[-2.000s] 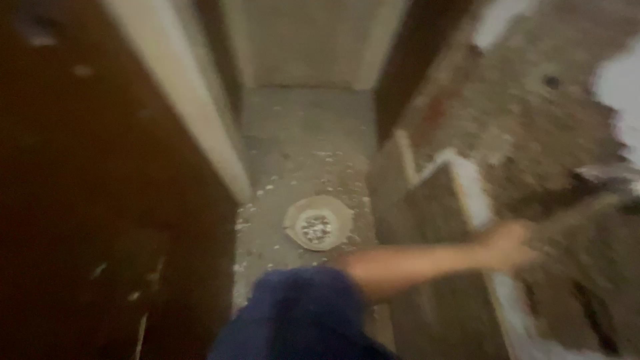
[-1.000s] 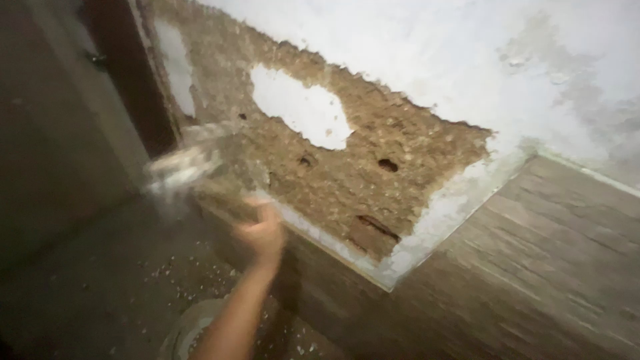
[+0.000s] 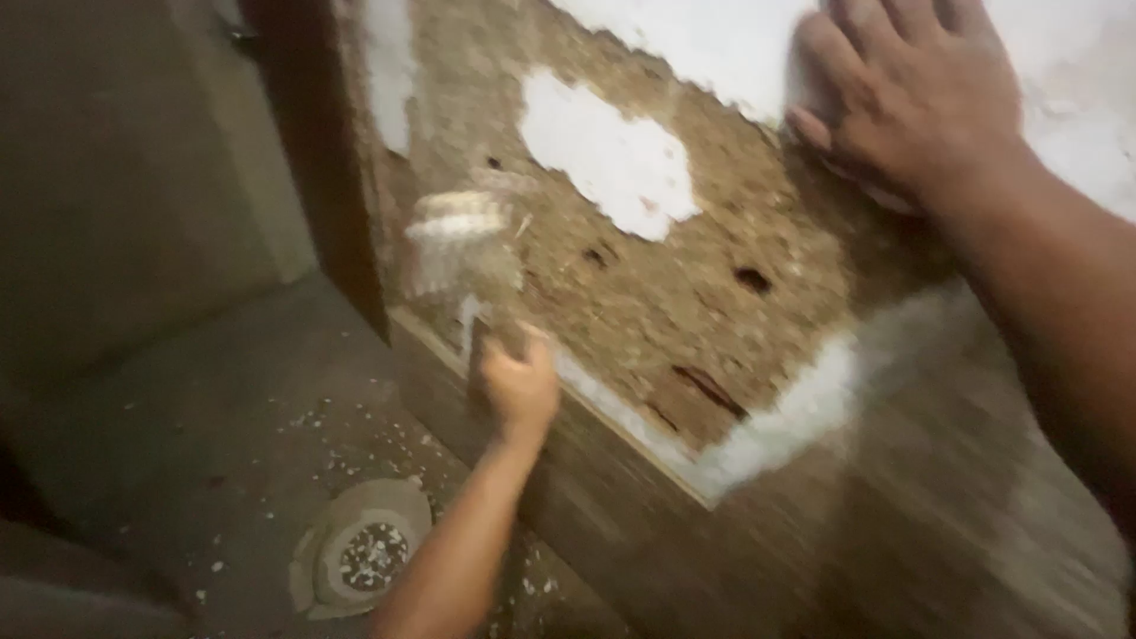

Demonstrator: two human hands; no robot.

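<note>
My left hand [image 3: 519, 377], low at the centre-left, is closed around the handle of a wide brush [image 3: 461, 235] with pale bristles. Motion blurs the brush, which lies over the left part of a rough brown patch [image 3: 701, 328] of bare wall. My right hand [image 3: 914, 98] rests with its palm side against the wall at the upper right, where white plaster [image 3: 710, 35] borders the patch. Its fingertips run out of the frame at the top. An island of white coating [image 3: 612, 155] and several dark holes show in the patch.
Wood-look tiles [image 3: 887, 550] with a pale edge border the patch below. A round basin [image 3: 324, 568] holding white chips sits on the grey floor [image 3: 240, 426], among scattered chips. A dark brown door frame [image 3: 302, 151] stands left of the patch.
My right hand has come into view against the wall at the upper right. The brush is still in my left hand by the patch. The view has swung toward the wall since the earliest frame.
</note>
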